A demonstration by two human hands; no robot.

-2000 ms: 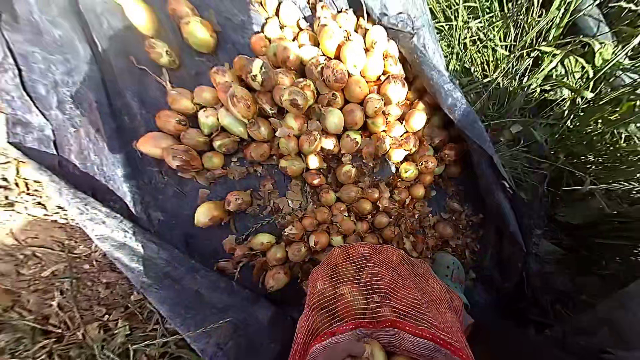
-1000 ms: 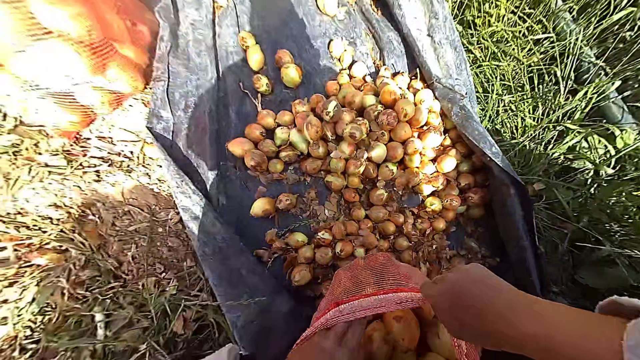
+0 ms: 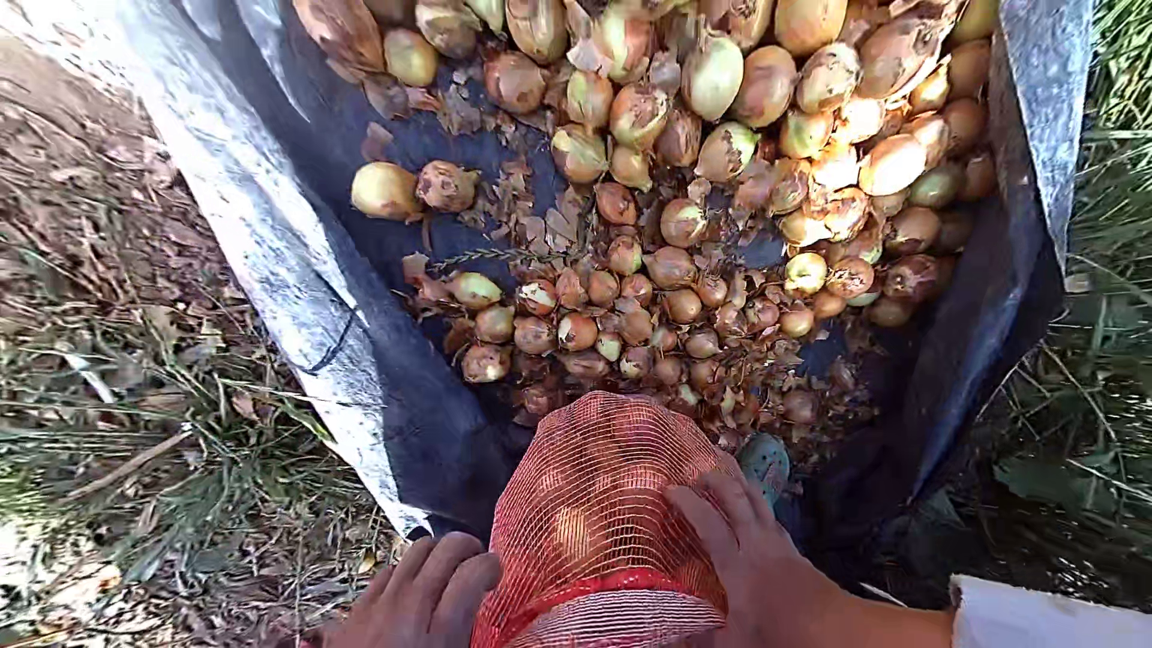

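Note:
A red mesh sack holding onions stands at the bottom centre, between my two hands. My right hand presses on the right side of the sack, fingers spread over the mesh. My left hand is at the sack's lower left edge with bent fingers; whether it grips the mesh is not plain. Beyond the sack, a heap of onions lies on a dark plastic sheet, with larger onions farther off and small onions nearer, among loose dry skins.
A green shoe shows just right of the sack. The sheet's raised edges run along both sides of the onions. Dry litter and grass lie at the left, taller green grass at the right.
My right hand has moved from the sack's rim to its right side. My left hand, inside the sack opening a second ago, is now at its left edge. The view has moved closer.

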